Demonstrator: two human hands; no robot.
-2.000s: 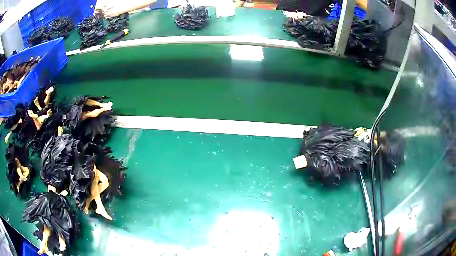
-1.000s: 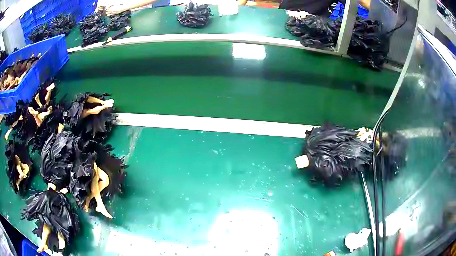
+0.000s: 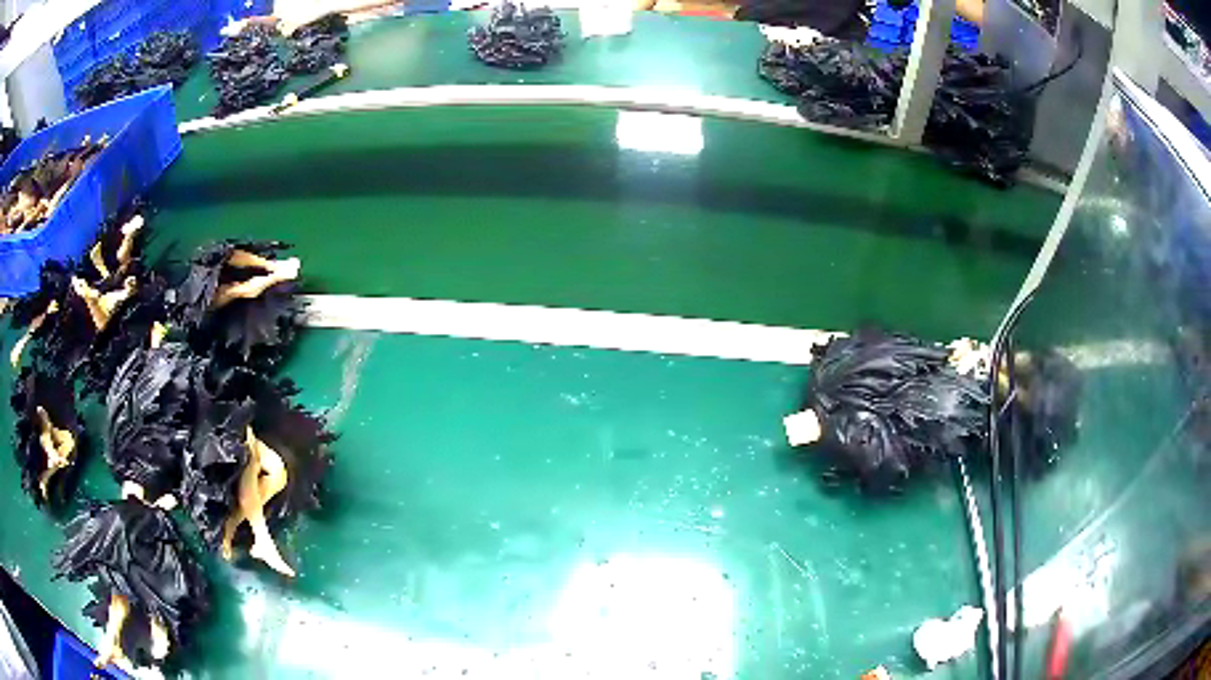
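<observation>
Neither of my hands is in the picture. Several figures with black feather pieces lie in a cluster on the green bench at the left, with pale tan legs sticking out. A larger black feather piece lies alone at the right, against the clear screen. A small pale part shows at its left end, and pale bits at its upper right. A white crumpled-looking blob lies at the lower right; I cannot tell if it is a bottle or tissue.
A tilted blue bin with tan and dark parts stands at far left. A clear screen with black cables rises at right, a red stick near it. Across the belt lie black pieces, a post and a person's arm.
The view has shifted very slightly. Across the belt, the person's hand has moved a little over the black pieces at the upper left. The things on the near bench have not moved.
</observation>
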